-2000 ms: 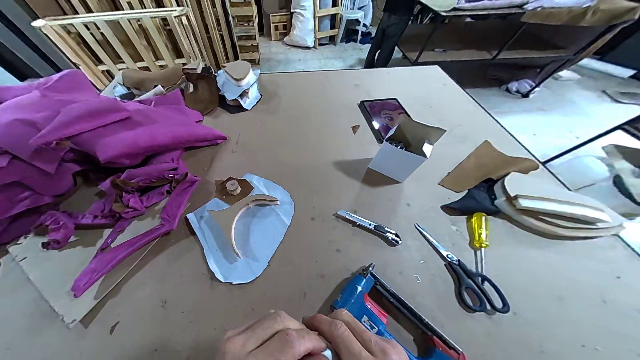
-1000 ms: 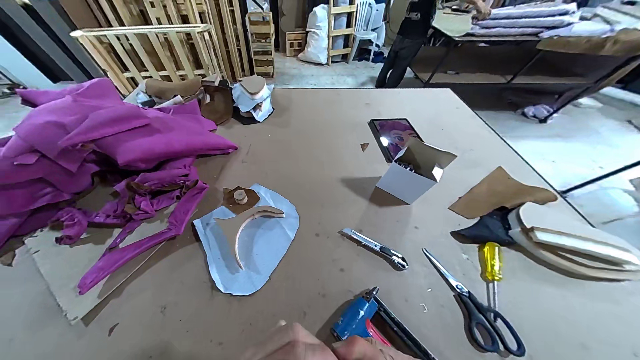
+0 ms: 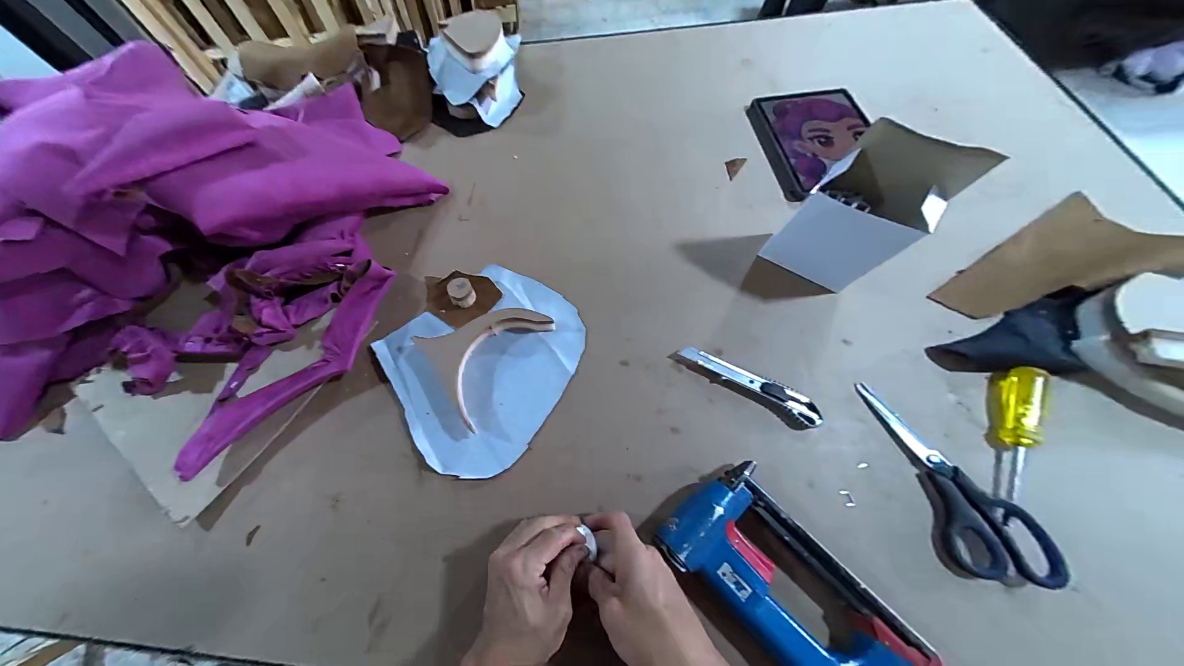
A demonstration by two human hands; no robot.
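My left hand [image 3: 532, 587] and my right hand [image 3: 634, 587] meet at the table's near edge. Both pinch a small, light-coloured piece [image 3: 587, 542] between the fingertips; most of it is hidden by the fingers. Just right of them lies a blue pneumatic staple gun [image 3: 740, 564] with a red trigger. Beyond my hands, a light blue piece of material [image 3: 523, 388] lies flat, with a curved wooden piece [image 3: 453, 356] on it and a small round wooden plug [image 3: 461, 292] on a brown scrap [image 3: 435, 294] at its upper edge.
A snap-off utility knife [image 3: 747, 385], scissors [image 3: 962, 490] and a yellow-handled screwdriver [image 3: 1017, 412] lie to the right. Farther back stand an open white box [image 3: 842, 242] and a dark-framed picture [image 3: 786, 148]. Magenta fabric [image 3: 231, 176] covers the left side, partly over a board [image 3: 176, 462].
The view has tilted down and come closer, showing more of my hands. The things on the table keep their places.
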